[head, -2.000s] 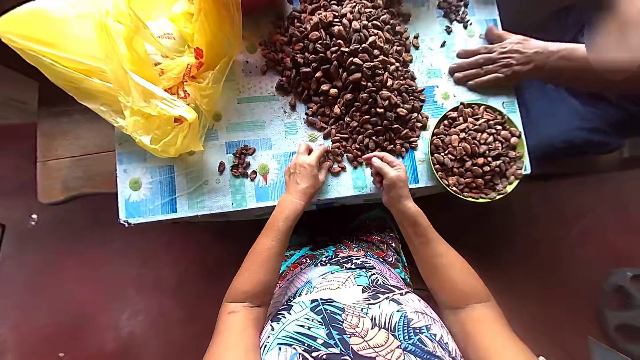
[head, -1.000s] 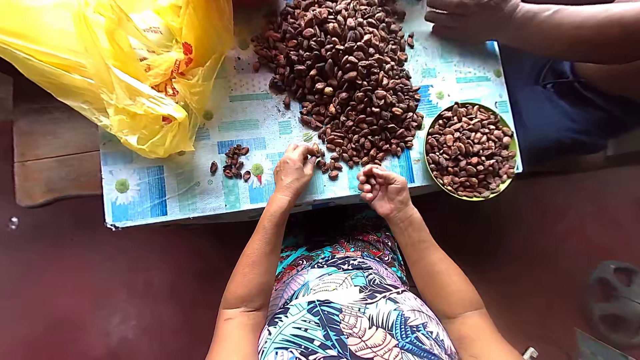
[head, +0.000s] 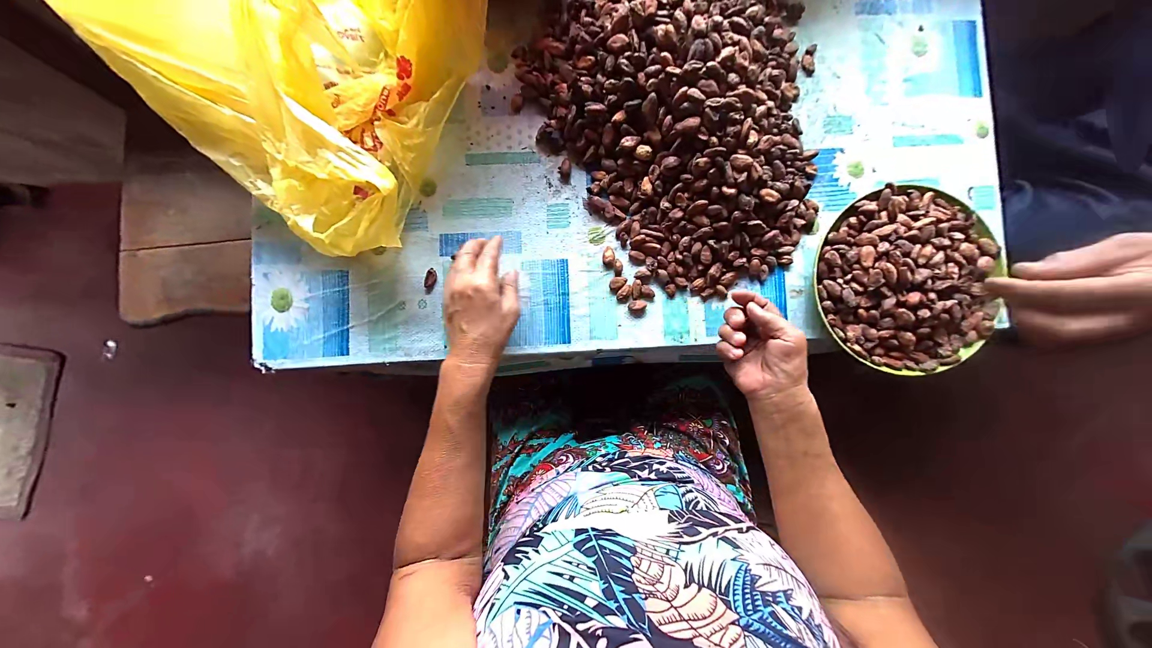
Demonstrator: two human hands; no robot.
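Note:
Brown beans that look like cacao form a large heap (head: 693,135) on the patterned tablecloth (head: 387,310). My left hand (head: 481,301) lies low over the cloth, left of the heap, palm down; what is beneath its fingers is hidden. One loose bean (head: 430,279) rests just to its left. Several beans (head: 630,286) sit at the heap's lower left edge. My right hand (head: 763,346) is at the table's front edge below the heap, fingers curled; whether they enclose a bean cannot be seen. To its right stands a green-rimmed round container (head: 826,315) full of beans.
A yellow plastic bag (head: 360,202) covers the table's back left. Another person's hand (head: 1080,286) reaches to the container's right rim. A wooden bench (head: 184,261) stands left of the table, above a red floor (head: 225,504).
My left hand has moved left, from the heap's edge to where a small group of beans lay. The other person's hand has come from the back right down to the container. The view has shifted.

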